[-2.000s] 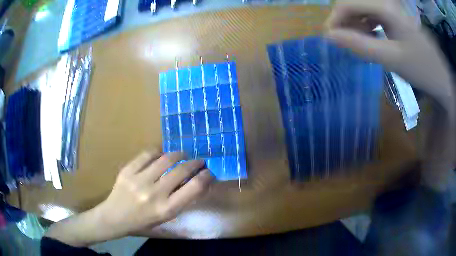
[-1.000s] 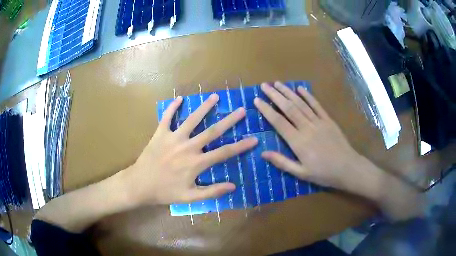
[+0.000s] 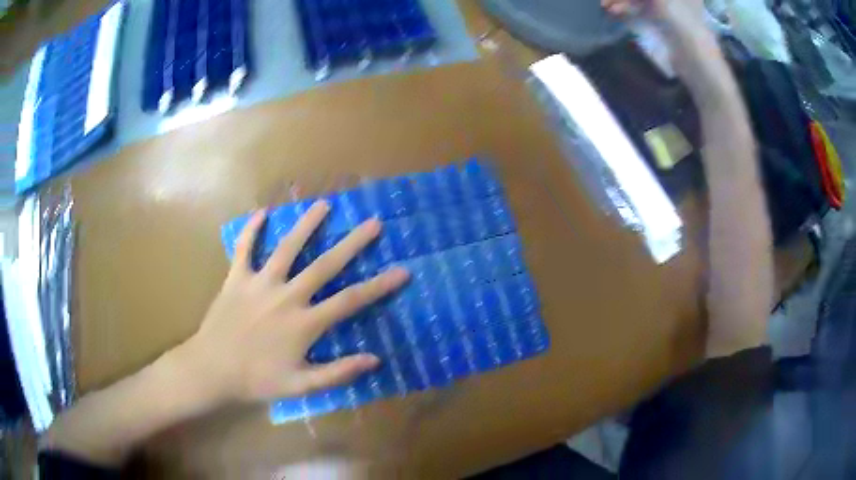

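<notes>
Blue solar cell strings (image 3: 460, 272) lie side by side as one sheet on the brown mat (image 3: 601, 328), with silvery lines running over them. My left hand (image 3: 282, 319) lies flat on the left part of the sheet, fingers spread, holding nothing. My right hand (image 3: 648, 9) is at the top edge, right of centre, beyond the white strips, small, blurred and partly cut off. Whether it holds something cannot be told. The sheet's right part is uncovered.
White strips (image 3: 610, 150) with silvery ribbon lie right of the sheet. More white strips (image 3: 28, 319) and silvery ribbon (image 3: 58, 291) lie at the left edge. Cell string stacks (image 3: 197, 47) and a white-banded sheet pile (image 3: 70, 89) stand behind. A grey round thing (image 3: 554, 19) and dark clutter lie at the upper right.
My right hand has left the sheet and reached to the far right. My left hand has stayed on the sheet. The view has shifted right. Earlier, the right string was being brought in beside the left one.
</notes>
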